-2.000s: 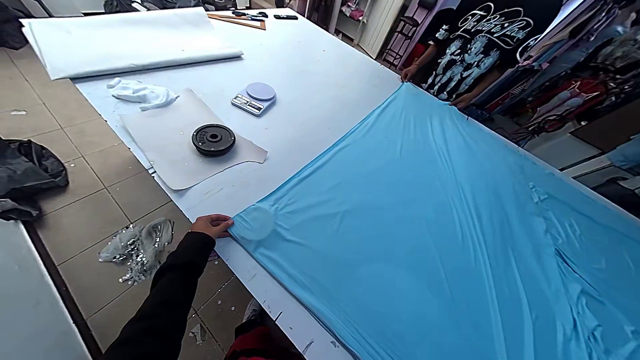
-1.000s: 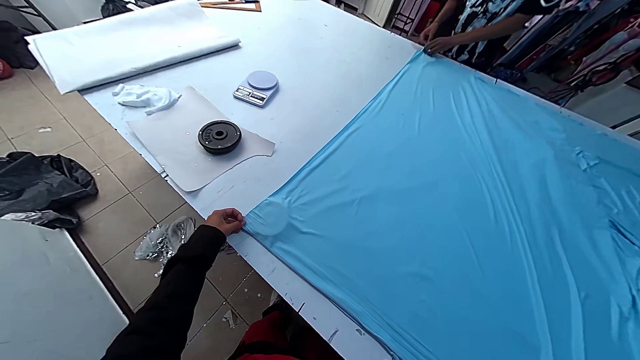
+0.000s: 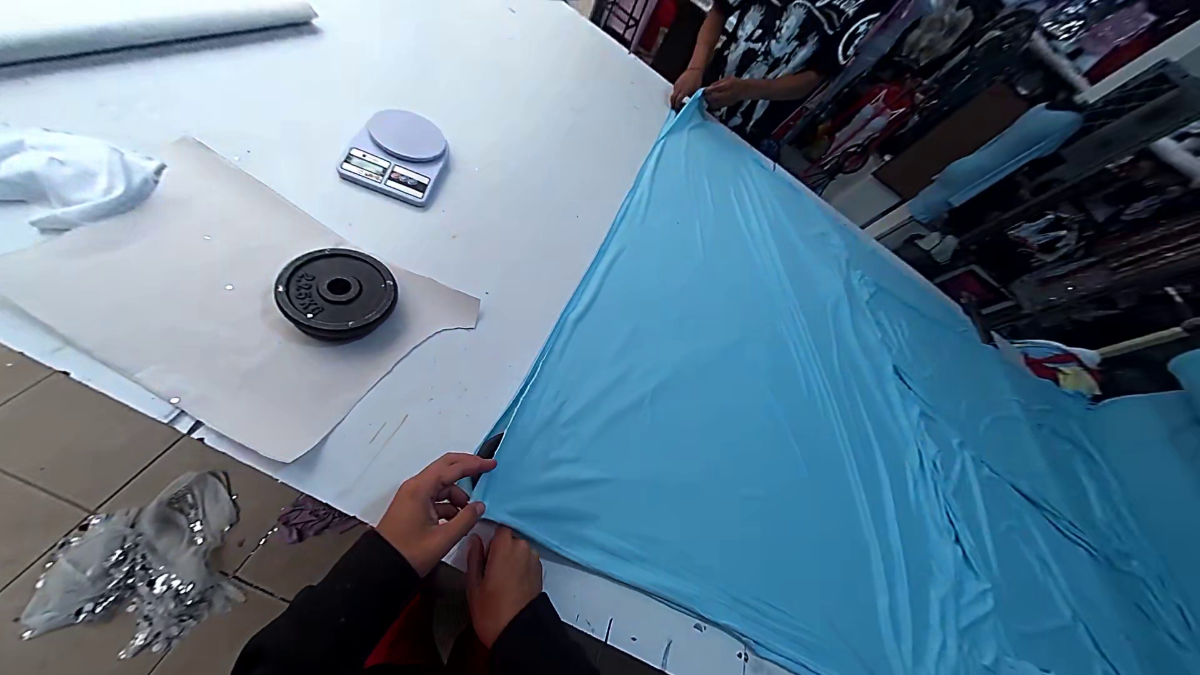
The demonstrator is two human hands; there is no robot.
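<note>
A large sheet of light blue stretch fabric (image 3: 712, 403) lies over the white table, with folds at its right part. My left hand (image 3: 436, 511) pinches the fabric's near left corner between thumb and fingers; a dark round thing shows partly under the cloth edge there. Just to the right, my right hand (image 3: 504, 577) is at the table's near edge, its fingers bent against the hem; whether it grips cloth is hidden. At the far corner, another person's hands (image 3: 708, 92) hold the fabric.
A black weight plate (image 3: 336, 292) rests on a paper pattern piece (image 3: 225, 366). Behind are a white digital kitchen scale (image 3: 396, 157), white cloth (image 3: 80, 178) and a white roll (image 3: 150, 28). Sequined fabric (image 3: 141, 562) lies on the floor. Crowded shelves (image 3: 1059, 187) stand at right.
My right hand has come into view beside the left at the near corner. The corner's edge is now lifted, with a dark round thing showing beneath. The view has moved closer.
</note>
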